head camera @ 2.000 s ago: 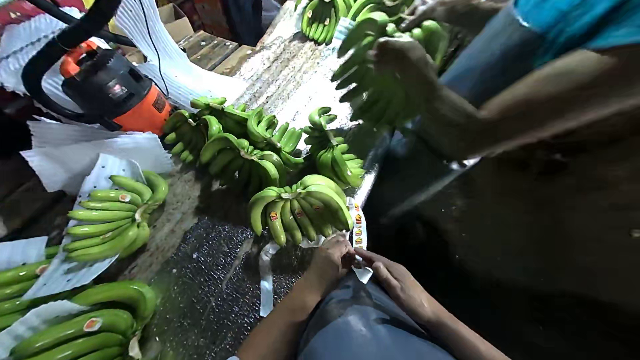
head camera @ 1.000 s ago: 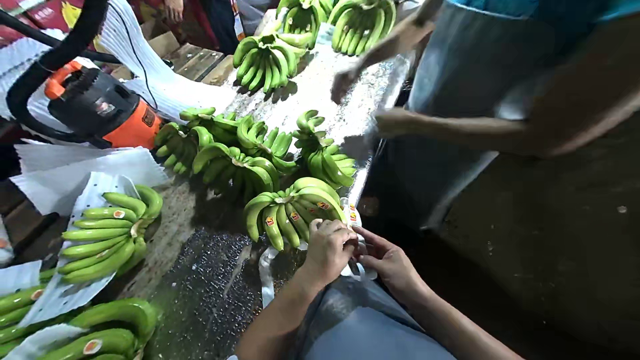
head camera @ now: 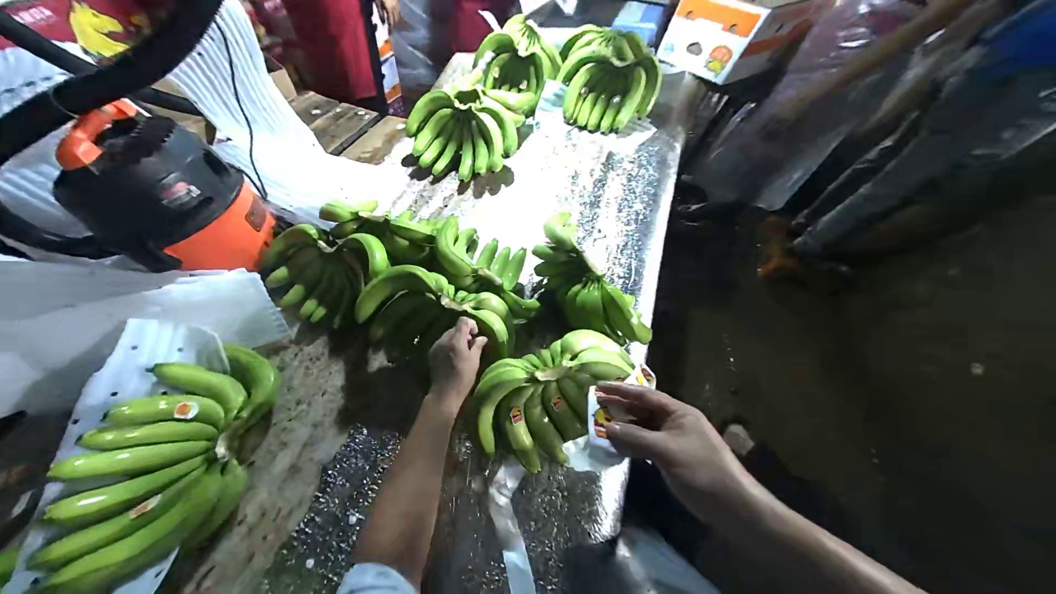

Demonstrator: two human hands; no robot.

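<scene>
My left hand reaches over the wet table to a bunch of green bananas; its fingers are bent at the bunch's crown, and whether they grip it I cannot tell. In my right hand, between thumb and fingers, is a strip of fruit stickers. Just left of that hand lies a banana bunch bearing small stickers. A pale backing strip hangs down near the table's front edge. Another bunch lies behind the stickered one.
Left, a bunch rests on perforated foam sheet. Behind it stands an orange and black vacuum cleaner. More bunches sit at the metal table's far end, near a carton. Other people stand beyond and at the right.
My left hand has left the stickered bunch and moved forward and left to another bunch. My right hand has moved up and right with the strip. The person at the right has moved back from the table.
</scene>
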